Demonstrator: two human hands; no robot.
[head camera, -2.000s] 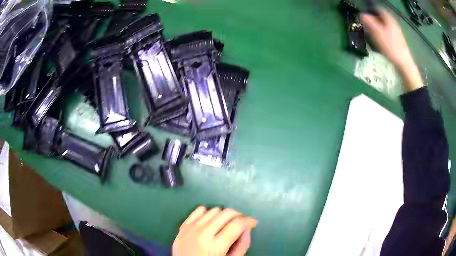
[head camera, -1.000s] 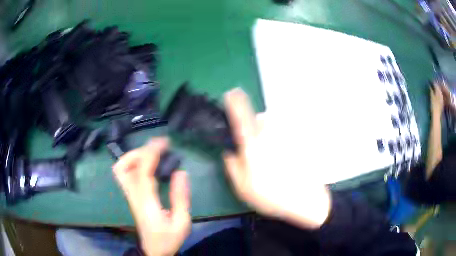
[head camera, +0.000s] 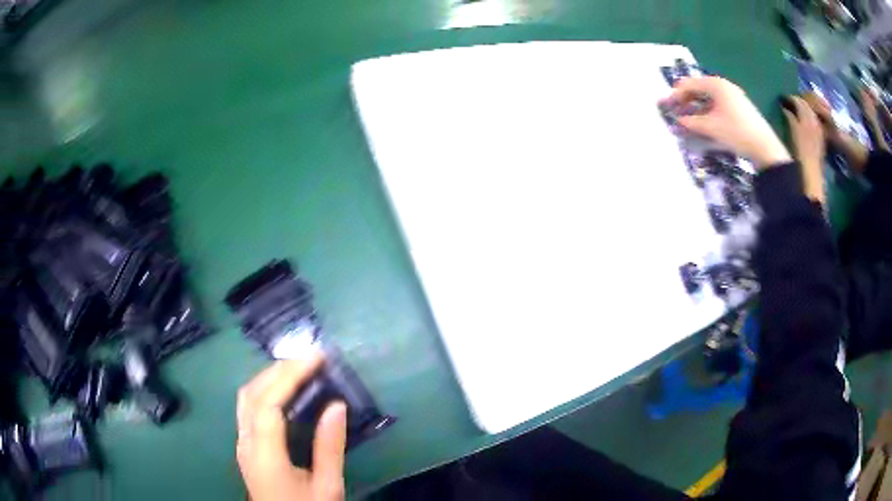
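Observation:
A black housing shell (head camera: 274, 311) lies on the green bench in front of me, at the lower left of the view. My left hand (head camera: 290, 431) is over its lower end, with a small dark part (head camera: 305, 421) between thumb and fingers; the part is blurred. My right hand (head camera: 722, 115) is at the far right edge of a white foam tray (head camera: 528, 225), its fingertips pinched at the top of the row of small black modules (head camera: 722, 181). Whether a module is gripped there is hard to tell.
A pile of black housing shells (head camera: 88, 264) lies at the left, with short black sleeve pieces (head camera: 142, 387) at its near side. Another person's hands (head camera: 810, 137) are at the right edge. A blue object (head camera: 685, 387) is below the bench edge.
The view has swung to the right. The shell has been laid down on the bench. My right hand has left it and reached to the modules; my left hand is now over the shell.

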